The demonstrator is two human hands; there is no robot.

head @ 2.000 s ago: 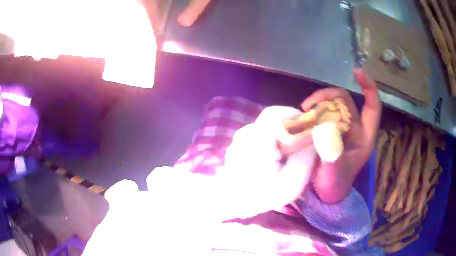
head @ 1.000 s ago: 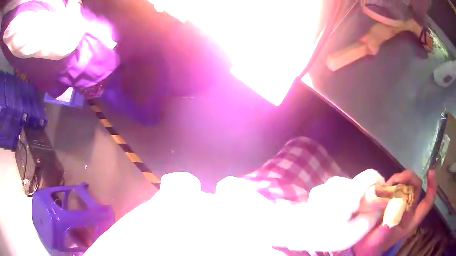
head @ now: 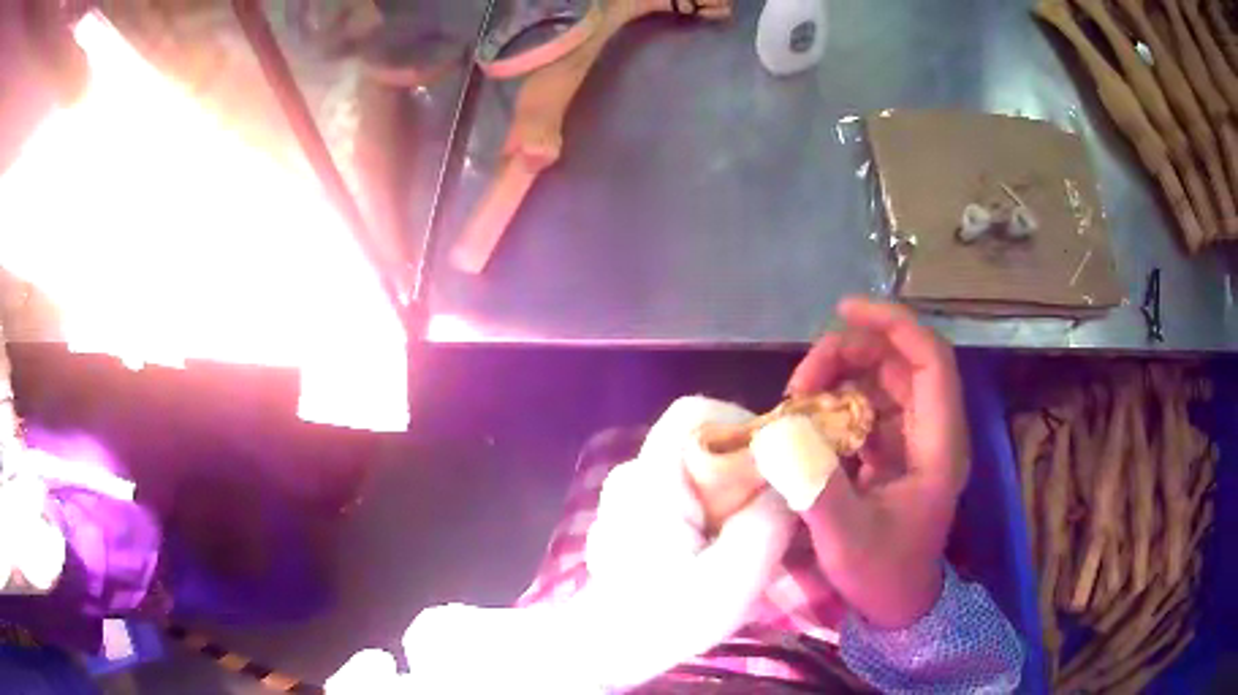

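Observation:
The foot end of a tan doll leg (head: pixel 838 414) is held between my two hands above the checked apron. My left hand (head: pixel 699 475) looks white and washed out by glare and grips the leg from the left. My right hand (head: pixel 903 441), with a cream-white finger cot (head: pixel 794 462) on one digit, closes on the toe end, its other fingers curled behind. A sandal sole cannot be told apart from the foot. The rest of the leg is hidden by my hands and the glare.
On the metal table (head: pixel 679 217) are a sample leg (head: pixel 536 129), a pinkish ring (head: pixel 543 54), a white bottle (head: pixel 792 34), a cardboard pad (head: pixel 950 163) with white glue cups (head: pixel 998 221), a black strap (head: pixel 1153 304) and a leg pile (head: pixel 1154 109). A blue bin (head: pixel 1018 543) holds legs (head: pixel 1107 516). Glare covers the left.
The view swung left, then back right, so the table, cardboard pad and leg bin show again. Both hands still hold the foot end together.

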